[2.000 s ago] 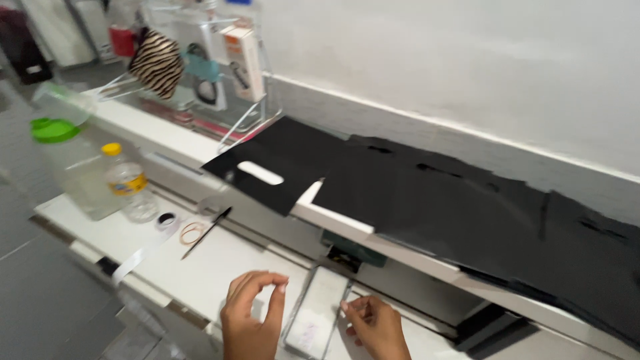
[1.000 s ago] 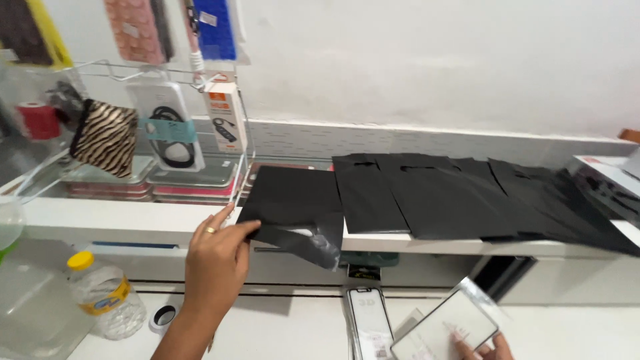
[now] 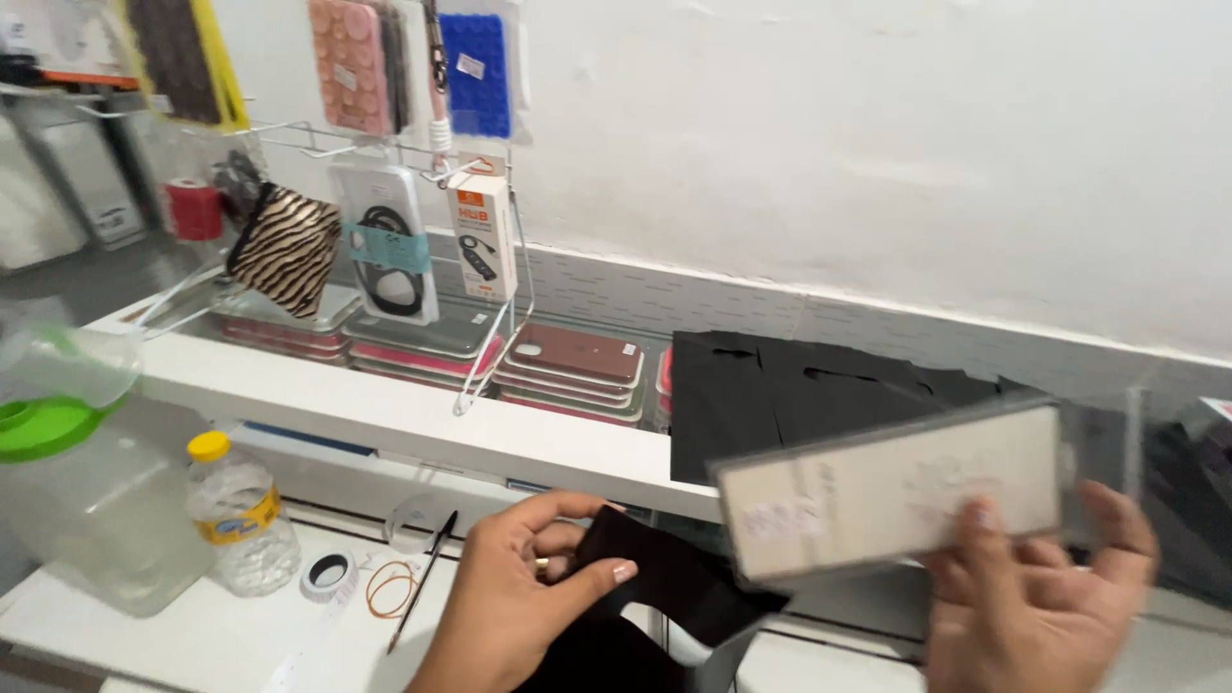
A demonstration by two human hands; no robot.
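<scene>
My left hand pinches the top edge of a black plastic bag with a cut-out handle, which hangs over the lower white counter. To its right, my right hand holds a flat clear package with a pale backing, thumb on its face and fingers behind; it bears writing and is a little blurred. The package's left end is close to the bag; whether they touch I cannot tell. Other black bags lie spread on the upper ledge behind the package.
A wire rack with hanging accessories, among them a boxed hub, stands at the left above stacked phone cases. On the lower counter are a plastic bottle, a green-lidded container, a tape roll, rubber bands and a pen.
My left hand has drawn the nearest black bag off the upper ledge and down towards me. My right hand has raised the package from the lower counter area.
</scene>
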